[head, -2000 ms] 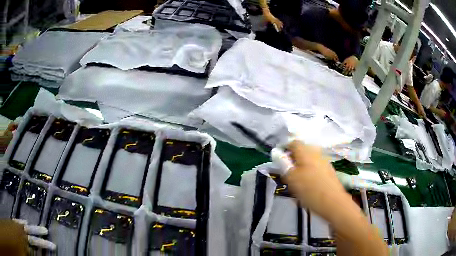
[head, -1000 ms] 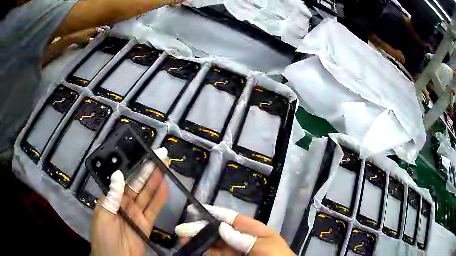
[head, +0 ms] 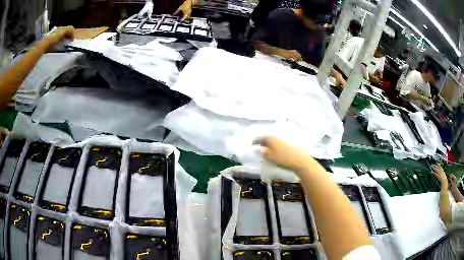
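Note:
My right hand [head: 285, 152] reaches from the bottom right over the back edge of the right tray. Its fingers are bent against the white liner sheet [head: 239, 133]; whether they grip it is unclear. My left hand is not in view. Black phone frames lie inner face up, with yellow-orange marks, in the lined pockets of the left tray [head: 118, 183]. More frames [head: 290, 213] lie in the right tray [head: 227, 216]. My right forearm covers part of the right tray. Both trays are cut off by the bottom edge.
Another person's arm [head: 25, 68] reaches in from the left by a tilted black tray [head: 127, 73]. White-draped stacks [head: 264, 86] stand behind the trays. A pale metal post [head: 356, 63] rises right of them. Several workers sit beyond; another person's hands [head: 447, 185] are at the right edge.
A second ago both my hands held a phone frame over the left tray. Now no held frame shows, and my right hand is at the right tray. The black tray at the back left has been tilted up.

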